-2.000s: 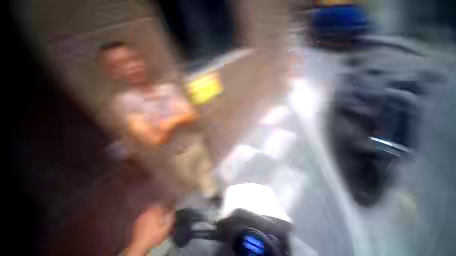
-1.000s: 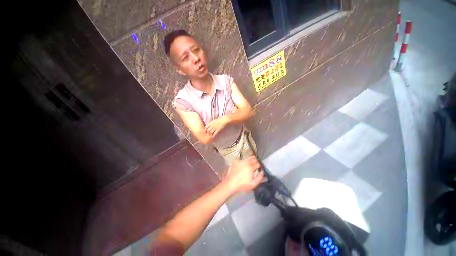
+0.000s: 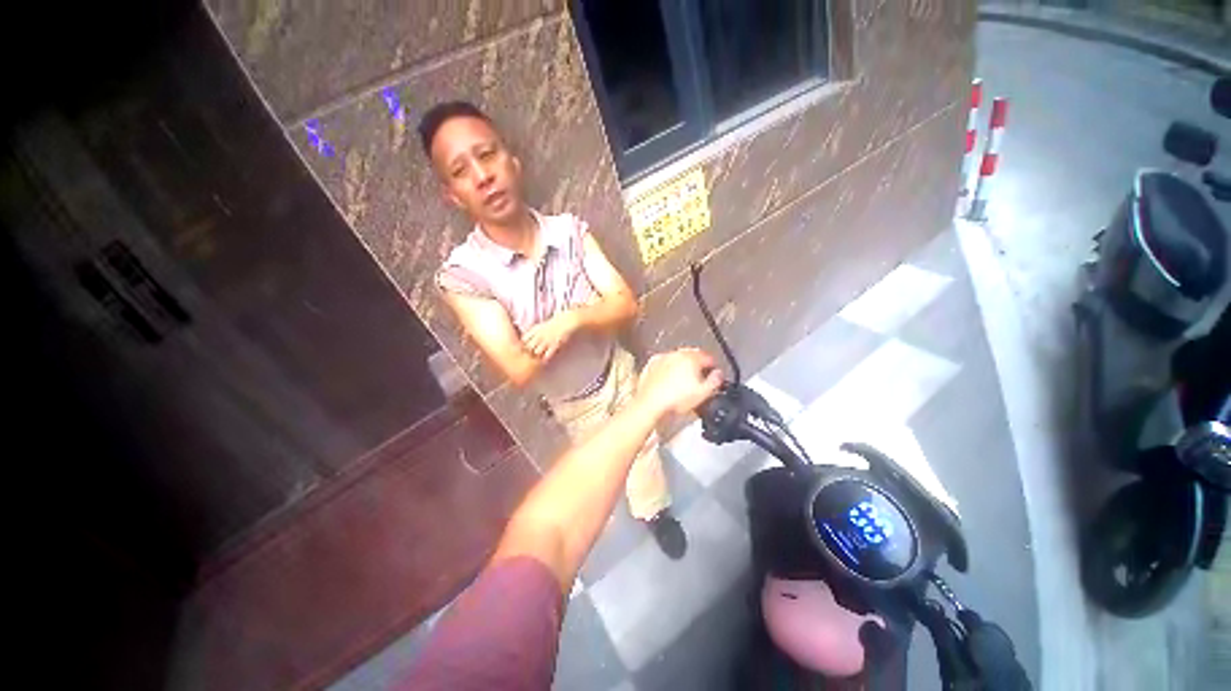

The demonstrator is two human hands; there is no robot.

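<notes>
My left hand (image 3: 683, 381) is closed around the left handlebar grip, at the end of my bare forearm and maroon sleeve. The grip itself is hidden under the fingers. The black left switch cluster (image 3: 736, 416) sits just beside the hand. A thin dark mirror stalk (image 3: 714, 324) rises behind it. The round display (image 3: 865, 527) glows with blue-white digits. The smooth pink piece (image 3: 818, 626) lies below the display. The right handlebar grip (image 3: 995, 659) shows at the bottom edge with no hand visible on it. My right hand is not in view.
A person (image 3: 540, 297) with folded arms stands against the brown stone wall (image 3: 797, 203), beside a yellow notice (image 3: 671, 216). Dark doors and a red step (image 3: 365, 547) are at left. Black scooters (image 3: 1141, 540) stand at right by the kerb. Red-and-white posts (image 3: 992, 155) stand beyond.
The view has steadied and shifted, so more of the scooter's display, pink piece and right grip shows. My left hand remains at the left grip; the mirror stalk now shows clearly. The person's arms remain folded.
</notes>
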